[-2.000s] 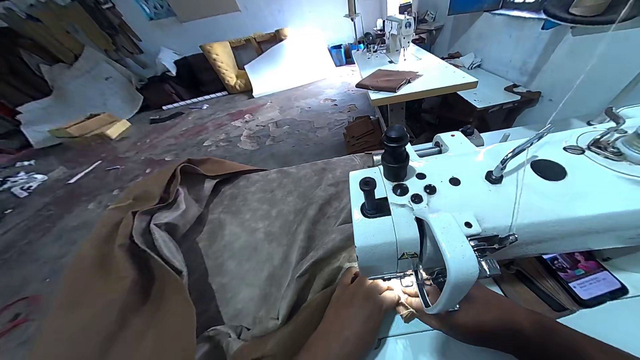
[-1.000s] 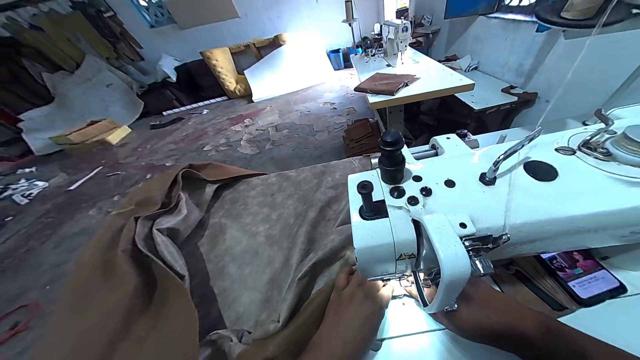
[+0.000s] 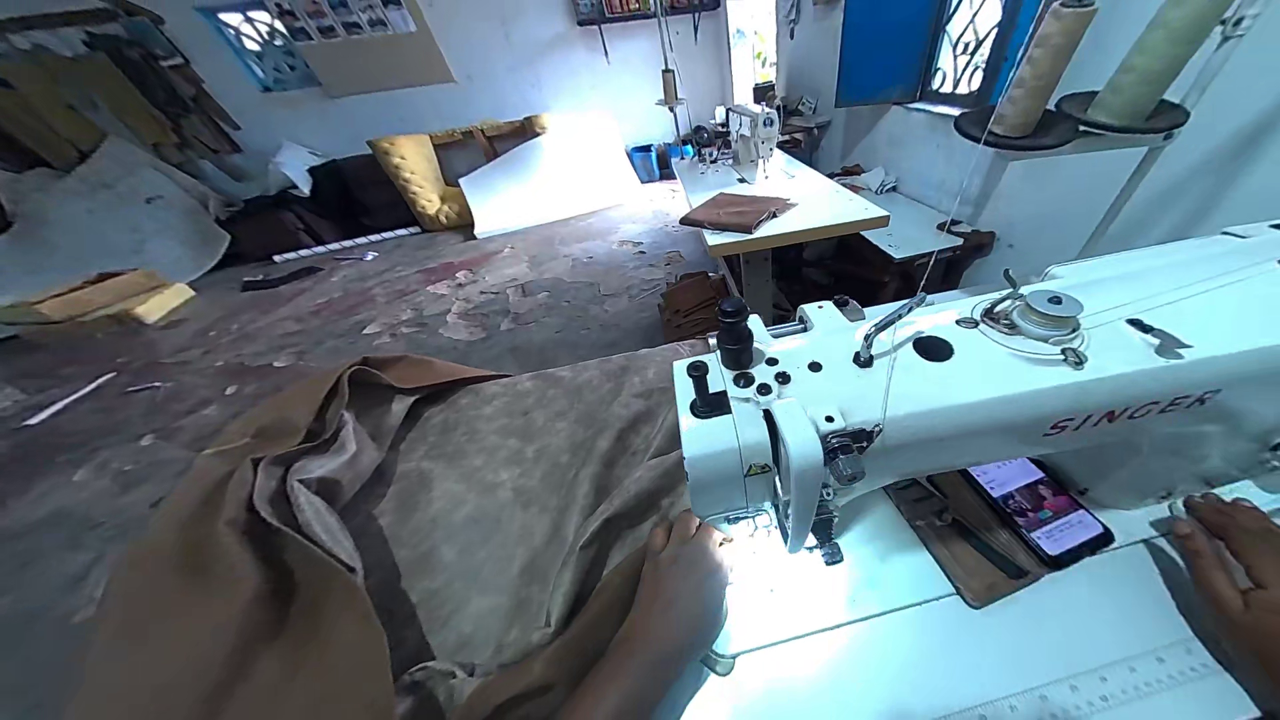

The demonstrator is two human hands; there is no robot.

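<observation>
A large brown leather piece (image 3: pixel 500 480) with a suede-like underside hangs over the table's left side, beside the needle area of a white Singer sewing machine (image 3: pixel 960 390). My left hand (image 3: pixel 685 570) presses on its edge just left of the presser foot; the fingertips are partly in glare. My right hand (image 3: pixel 1235 560) rests with fingers apart near the base of the machine, holding nothing visible. Between the hands a phone (image 3: pixel 1040 505) with a lit screen lies under the machine arm on a brown case. A clear ruler (image 3: pixel 1110 685) lies at the table's front edge.
Thread spools (image 3: pixel 1050 70) stand on a holder behind the machine. Farther back is a second sewing table (image 3: pixel 800 215) with a machine and a folded brown piece (image 3: pixel 735 212). A brown stack (image 3: pixel 692 305) sits on the floor below. Yellow tufted upholstery (image 3: pixel 425 180) leans near the wall.
My right hand has left the presser foot area and moved right, past the phone. My left hand stays beside the needle area. The view has shifted to the right.
</observation>
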